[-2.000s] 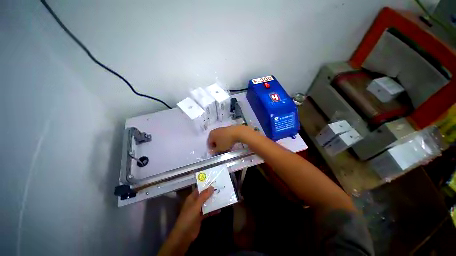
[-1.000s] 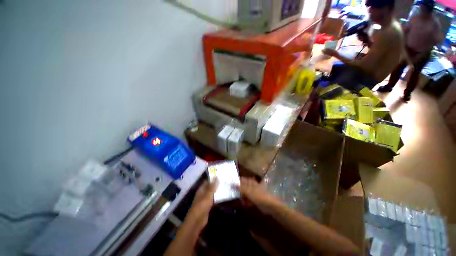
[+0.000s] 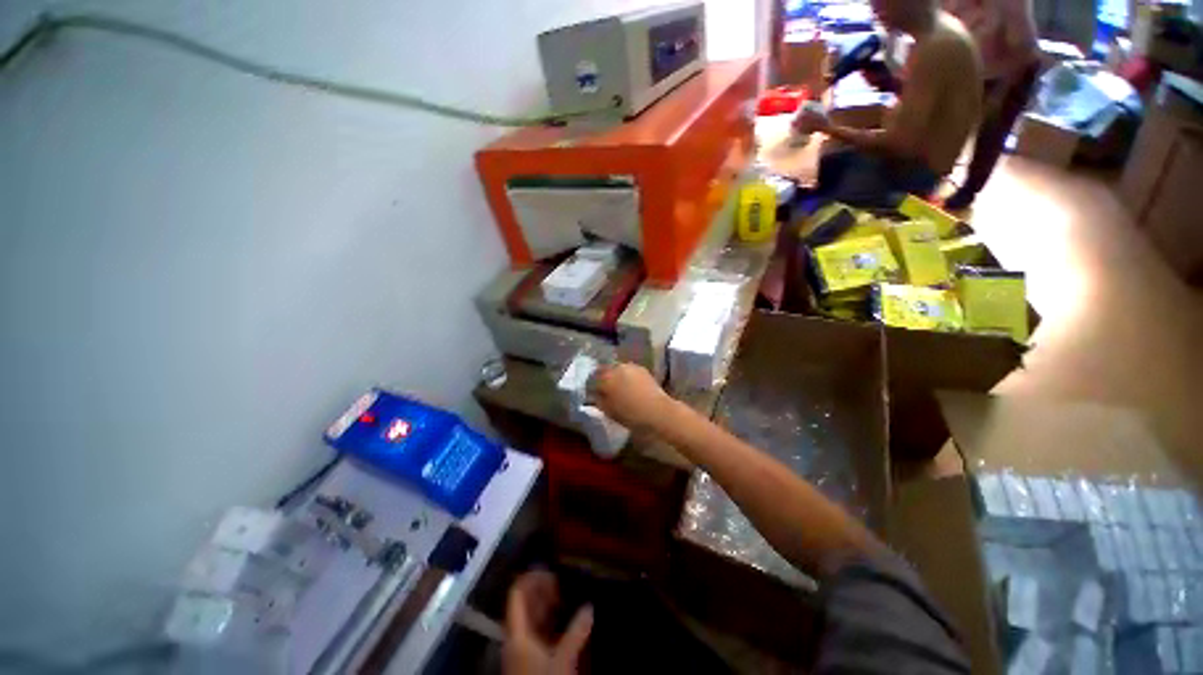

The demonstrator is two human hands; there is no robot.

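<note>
My right hand (image 3: 628, 397) is at the wooden bench in front of the shrink tunnel, its fingers closed on a small white product box (image 3: 577, 376). A second white box (image 3: 604, 433) sits tilted just below that hand. My left hand (image 3: 541, 626) is low in the picture, slightly blurred, empty with fingers apart. A white box (image 3: 575, 281) lies on the tunnel conveyor (image 3: 537, 301) before the orange hood (image 3: 670, 145), with another partly visible behind it.
Wrapped white boxes (image 3: 705, 332) stand right of the conveyor. The blue sealer control box (image 3: 420, 448) and bar sealer (image 3: 488, 512) are lower left, with more boxes (image 3: 247, 530). Right are a film carton (image 3: 881, 442), yellow packages (image 3: 917, 306) and a large shipping carton (image 3: 970, 607). People are behind.
The view has turned right from the sealer toward the tunnel. The box held between my hands has left my left hand. My right hand has reached forward to the bench. Two boxes show on the conveyor.
</note>
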